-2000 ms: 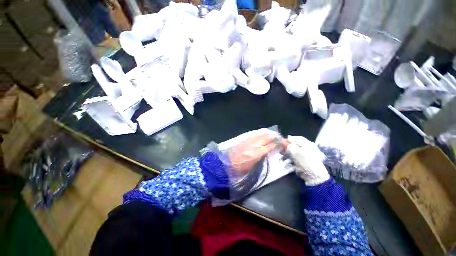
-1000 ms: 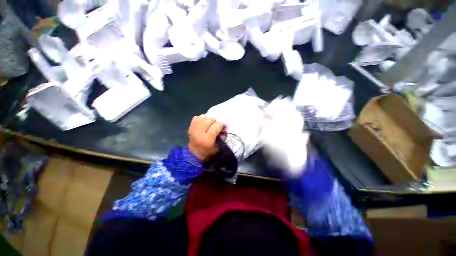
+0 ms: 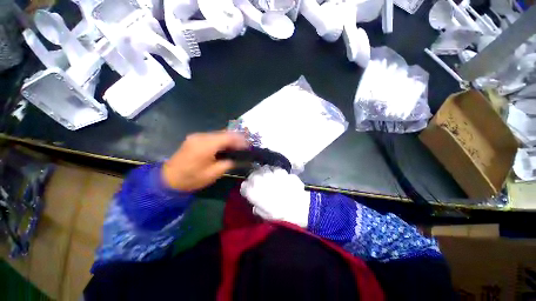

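A clear bag packed with white sticks [image 3: 300,126] lies on the dark bench in front of me, its open end toward me. A bundle of black antenna leads [image 3: 264,156] comes out of that end. My bare left hand [image 3: 205,159] is at the left end of the bundle, fingers curled around it, slightly blurred. My right hand [image 3: 275,194], in a white knit glove, is just below the bundle near the bench edge; its fingertips touch the leads, and whether it grips them is unclear.
A second antenna bag [image 3: 392,94] lies at right with black leads trailing to the bench edge. Beside it is an open cardboard tray [image 3: 470,144] with tiny dark bits. White camera housings [image 3: 140,88] are piled along the back and left. A bag of dark parts [image 3: 23,200] is lower left.
The bag now lies flatter on the bench. My right hand has left the bag's right side and come down to the leads. My left hand has moved left. The view has shifted slightly.
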